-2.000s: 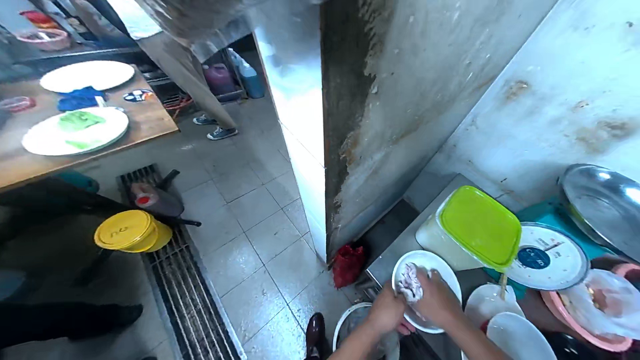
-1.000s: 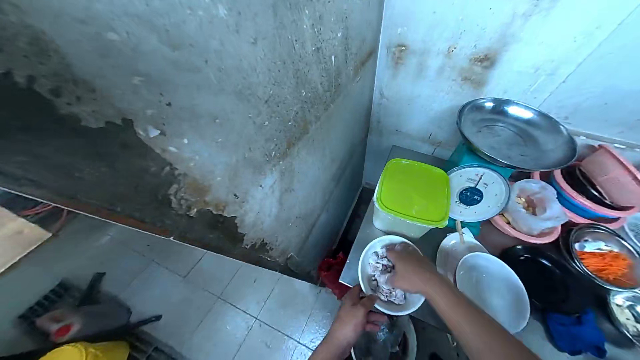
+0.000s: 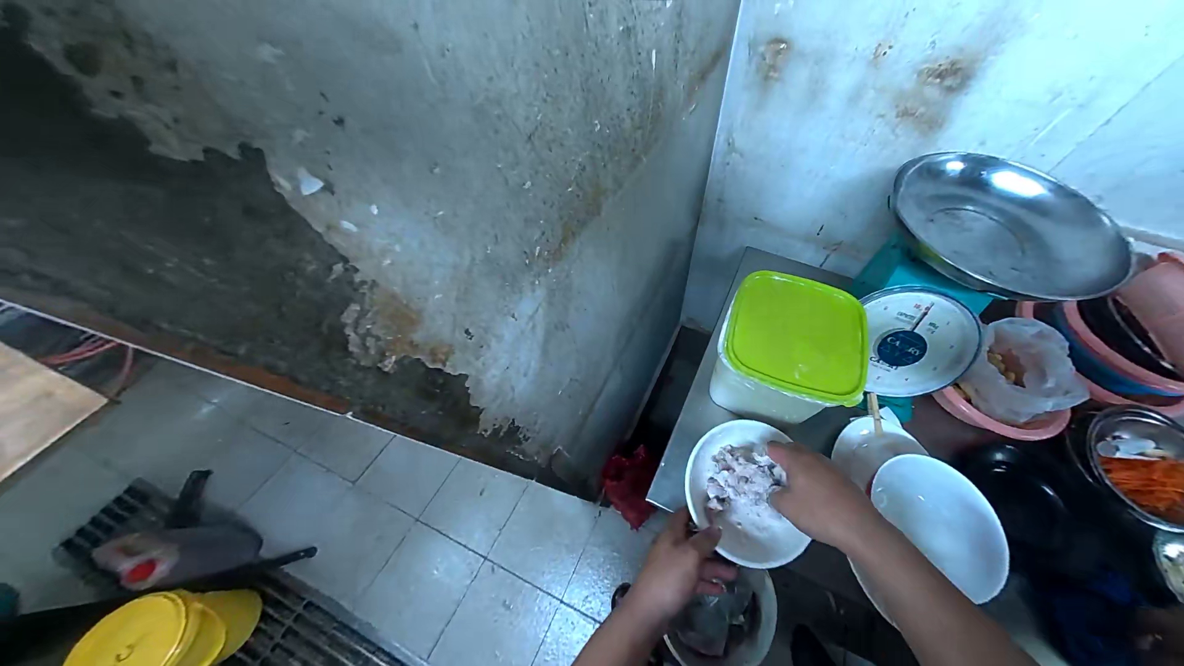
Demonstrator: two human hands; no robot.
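Note:
A white bowl (image 3: 763, 541) holds pale, floury chopped pieces (image 3: 743, 479) and white powder, tilted slightly over the metal counter's corner. My left hand (image 3: 680, 564) grips the bowl's lower left rim, thumb on top and fingers beneath. Inside the bowl, the fingers of my right hand (image 3: 814, 490) touch the pieces at the right side; whether they pinch any is hidden. Just behind the bowl stands a tub with a lime green lid (image 3: 795, 335). Below my left hand is a round container (image 3: 763, 620) with a clear plastic bag in it.
A dial scale (image 3: 911, 340) with a steel pan (image 3: 1013, 227) stands behind. At right are white bowls (image 3: 939, 527), a pink basin (image 3: 1017, 427) with a plastic bag, and shredded orange vegetable (image 3: 1142, 481) in a steel bowl. A peeling wall borders the counter; a yellow-lidded bucket (image 3: 139, 634) stands lower left.
The view has swung right from the table with plates to the peeling wall and counter. My right hand stays at the bowl; the floury pieces show more plainly now.

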